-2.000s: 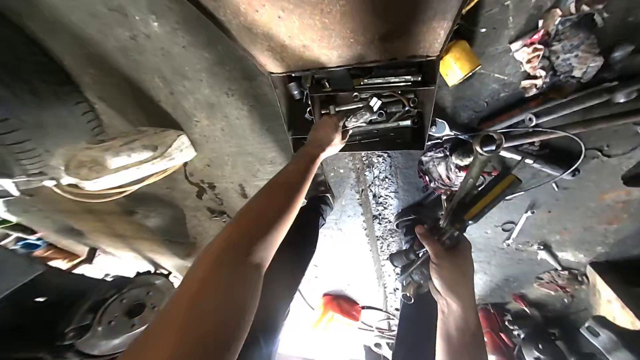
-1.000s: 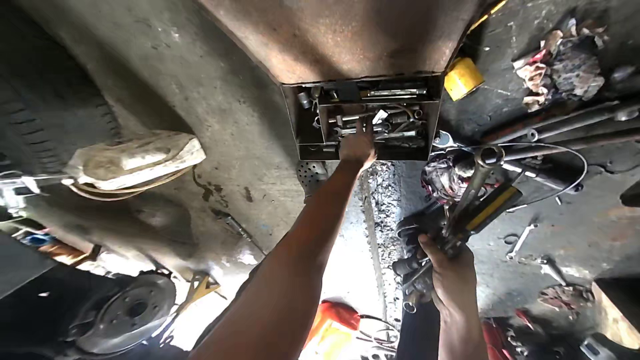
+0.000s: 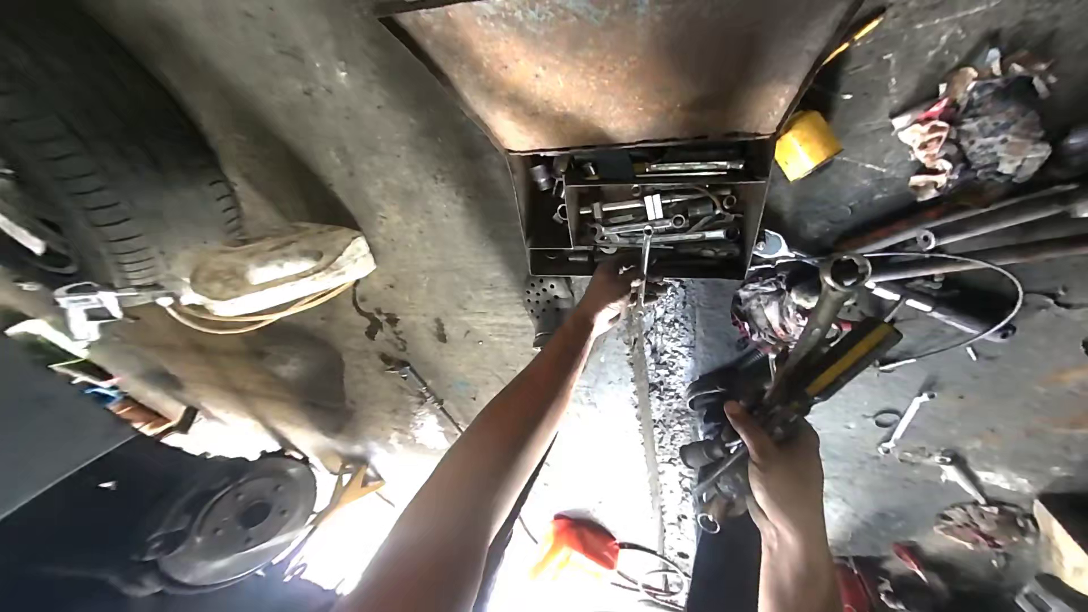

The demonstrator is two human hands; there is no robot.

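My left hand (image 3: 614, 296) is at the near edge of an uncovered metal toolbox (image 3: 557, 262), holding a slim wrench (image 3: 646, 263) upright in the view. Behind it the box's inner tray holds several wrenches (image 3: 642, 225) and other metal tools. Lower right, my right hand (image 3: 786, 463) grips a bundle of tools: a large ring-ended wrench (image 3: 820, 319), a yellow-and-black handled tool (image 3: 854, 361) and sockets (image 3: 701, 453). Its fingers partly hide the bundle.
A tyre (image 3: 102, 161) and a dirty white block with cord (image 3: 280, 263) lie left. A brake disc (image 3: 255, 514) is lower left. Right are a yellow roll (image 3: 806, 146), soiled rags (image 3: 977, 127), long metal bars (image 3: 977, 225) and a small wrench (image 3: 905, 422). A red object (image 3: 586, 541) lies below.
My left hand was over the tools in the box's tray; it is now at the near edge with a slim wrench in it. My right hand still grips its bundle.
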